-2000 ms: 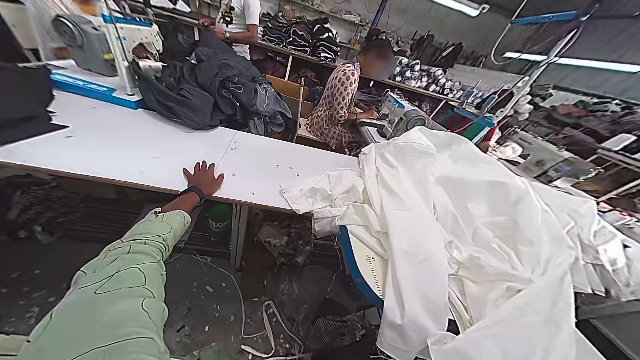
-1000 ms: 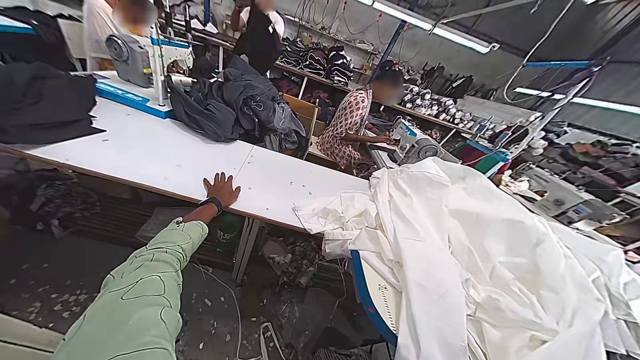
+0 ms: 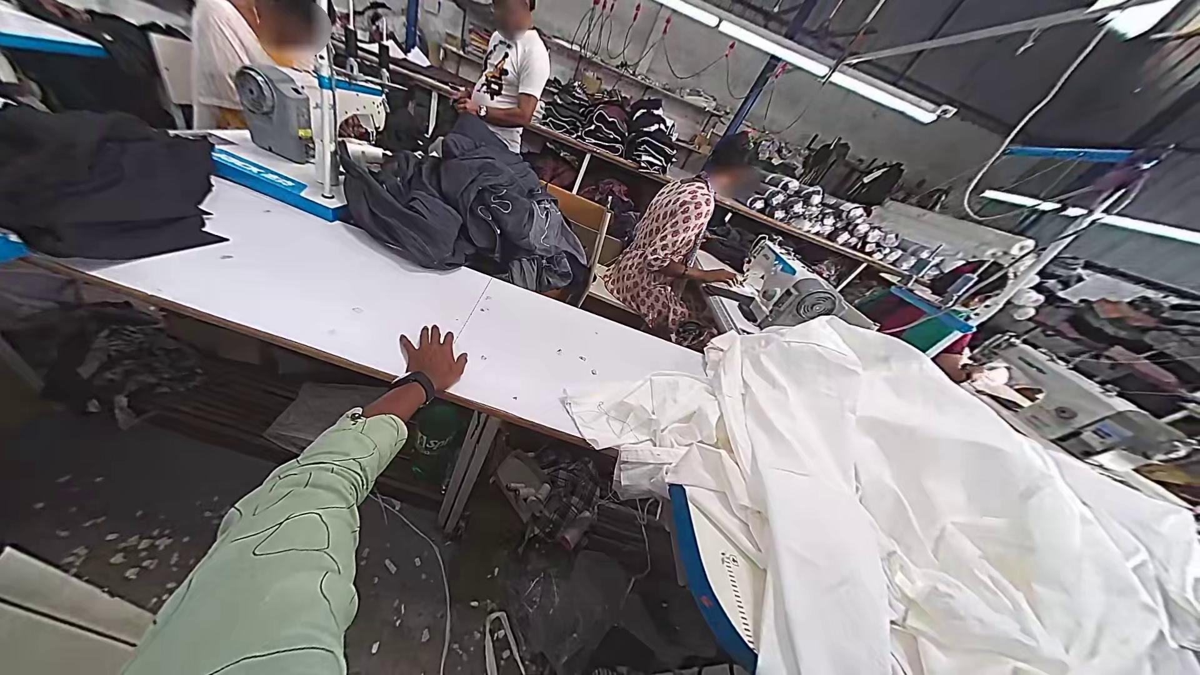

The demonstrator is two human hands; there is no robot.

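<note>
My left hand [image 3: 435, 360] rests palm down near the front edge of a long white table [image 3: 525, 347], its fingers spread and nothing in it. A dark band circles the wrist, below a light green sleeve. To the right, a large heap of white fabric [image 3: 844, 450] covers the table's end and part of a blue-edged machine top [image 3: 712, 572]. Dark garments [image 3: 469, 206] lie bunched at the table's far side, beyond my hand. My right hand is out of view.
Sewing machines stand at the back left [image 3: 300, 108] and beyond the white fabric [image 3: 797, 286]. A seated person [image 3: 667, 244] works at the second one; another person [image 3: 511, 75] stands behind the dark garments. Dark cloth [image 3: 94, 178] lies at the left. A white cord [image 3: 436, 572] hangs below.
The view has swung somewhat to the left and up. My left hand stays flat on the table's front edge. A person at the far left has come into view since the first frame.
</note>
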